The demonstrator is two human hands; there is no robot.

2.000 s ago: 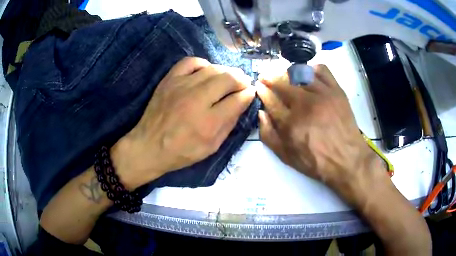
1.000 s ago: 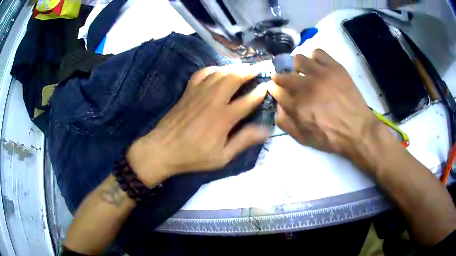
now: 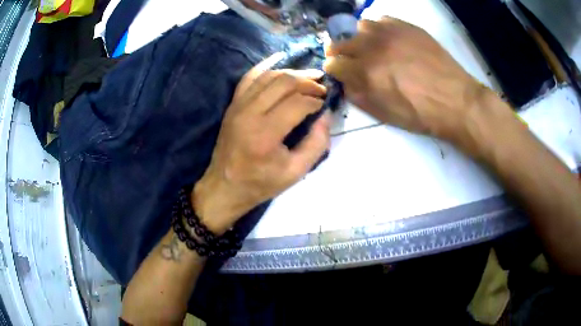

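A dark navy denim garment [image 3: 146, 121] lies bunched on the white machine table, its upper right part under the sewing machine's needle area [image 3: 296, 19] at the top. My left hand [image 3: 261, 137] grips the garment's right edge between thumb and fingers. My right hand [image 3: 401, 76] is beside the needle area, its fingertips on the dark edge of the cloth; a grey knob [image 3: 342, 27] partly covers them. The needle itself cannot be made out, and the fingertips are slightly blurred.
A ruler strip [image 3: 357, 245] runs along the table's curved near edge. A black smartphone [image 3: 503, 51] lies at the upper right. A dark cloth heap [image 3: 48, 70] and a yellow-and-red packet [image 3: 65, 9] are at the upper left.
The view has shifted, so the machine head shows less at the top. My left hand has curled its fingers and thumb around the denim edge. My right hand remains by the needle area.
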